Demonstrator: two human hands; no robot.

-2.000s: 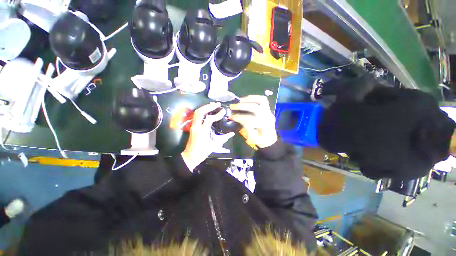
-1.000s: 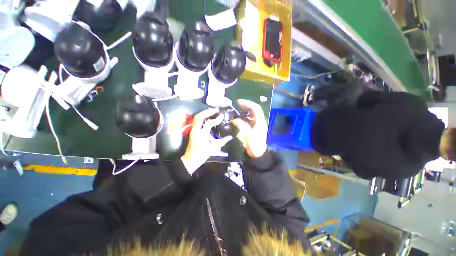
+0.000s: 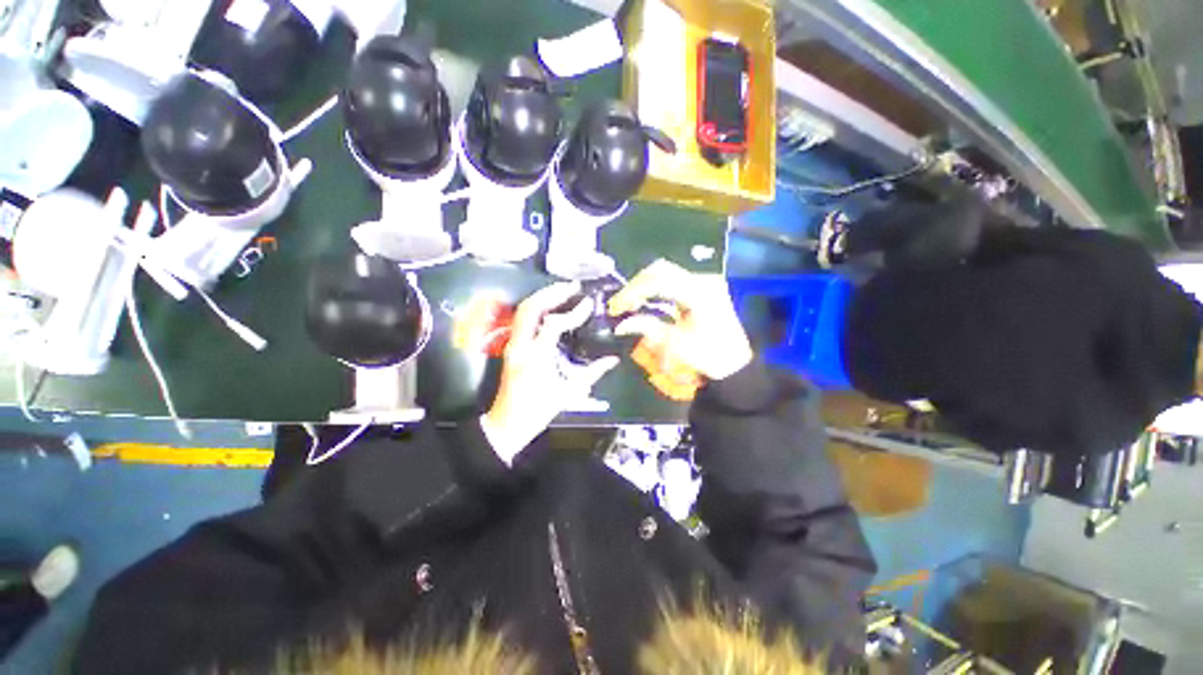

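A black camera ball head [image 3: 594, 338] is between my two hands near the bench's front edge. My left hand [image 3: 533, 372] holds it from the left, with thumb and fingers around it. My right hand [image 3: 689, 322] has its fingertips at the ball's right and upper side; an orange piece [image 3: 668, 371] shows under the right palm. Whether the fingertips pinch something small cannot be told. A red-orange item [image 3: 491, 327] lies on the mat just left of my left hand.
White-and-black cameras stand at the left [image 3: 363, 311] and behind my hands [image 3: 603, 158], with more heaped far left. A yellow-brown tray [image 3: 653, 125] holds a phone [image 3: 723, 99]. A white slip [image 3: 579, 49] lies beside it. A blue stool [image 3: 807, 324] and a person in black [image 3: 1009, 330] are right.
My right hand drew in with curled fingers, then spread back over the ball's right side, where the orange piece shows again. My left hand still holds the ball. The view has shifted slightly.
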